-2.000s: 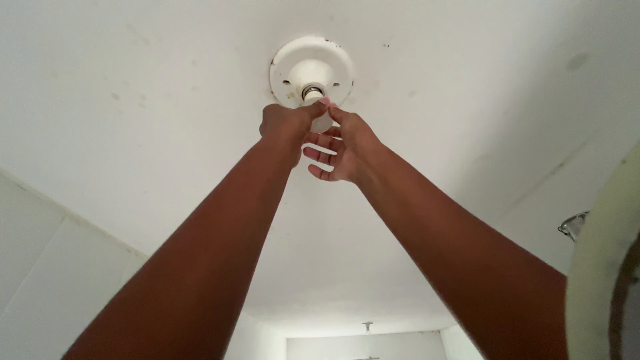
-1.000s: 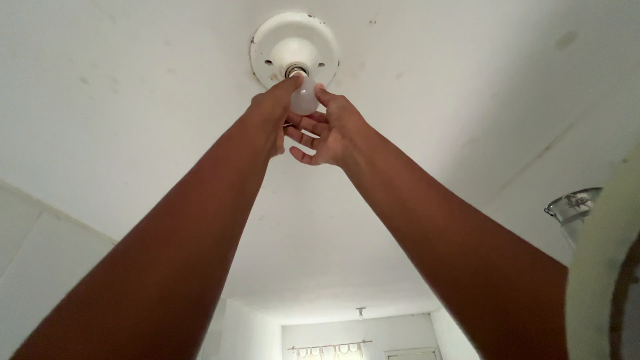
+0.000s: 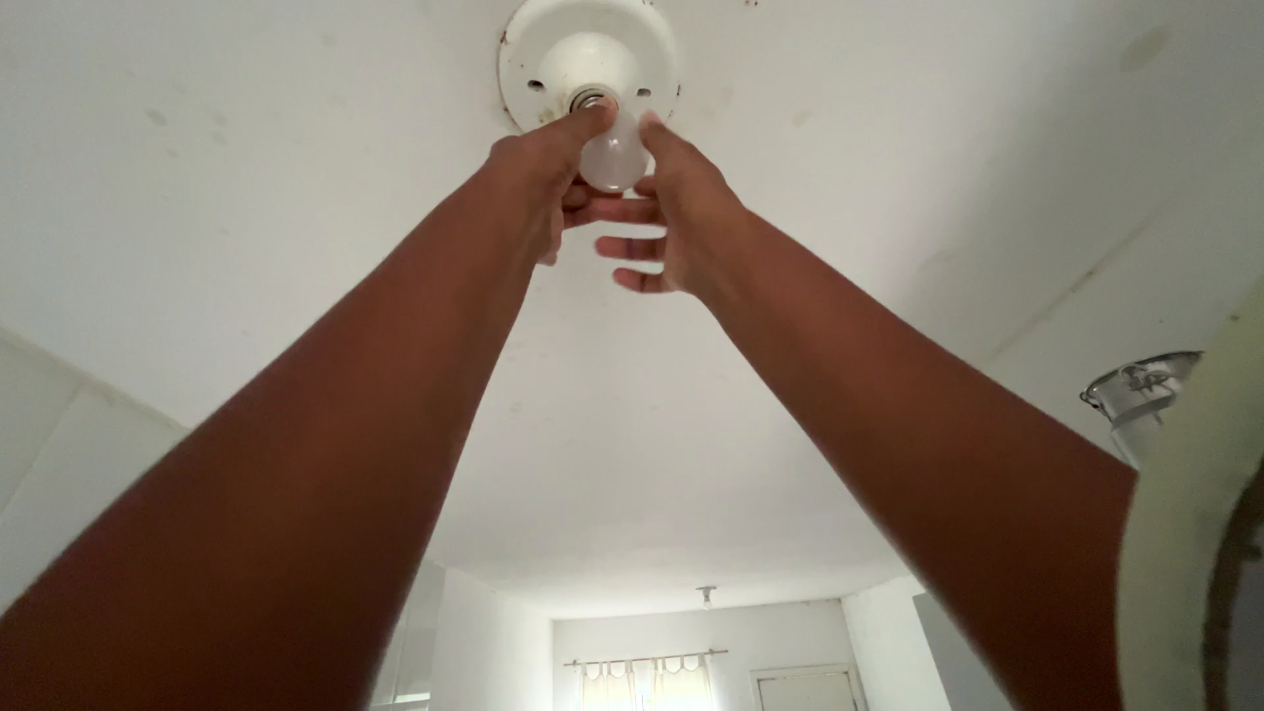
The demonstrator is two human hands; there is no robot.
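A frosted light bulb [image 3: 614, 158] hangs from a round white ceiling lampholder [image 3: 589, 61], its metal screw base partly visible at the socket. My left hand [image 3: 553, 178] has its thumb against the neck of the bulb from the left; its other fingers are partly hidden behind the hand. On the right, my right hand [image 3: 681, 207] is beside the bulb, its thumb raised near the glass and its fingers spread beneath and behind it. Whether the right fingertips touch the glass cannot be told.
The white ceiling [image 3: 632, 444] surrounds the lampholder. At right is a metal and glass fixture [image 3: 1136, 390], partly behind a pale curved edge [image 3: 1165, 553] close to the camera. Farther off are another ceiling lamp [image 3: 706, 596], a curtained window [image 3: 647, 683] and a door [image 3: 808, 689].
Two seconds ago my hands covered more of the bulb; its frosted glass now shows between them. The view has shifted, bringing the curtained window and door into sight.
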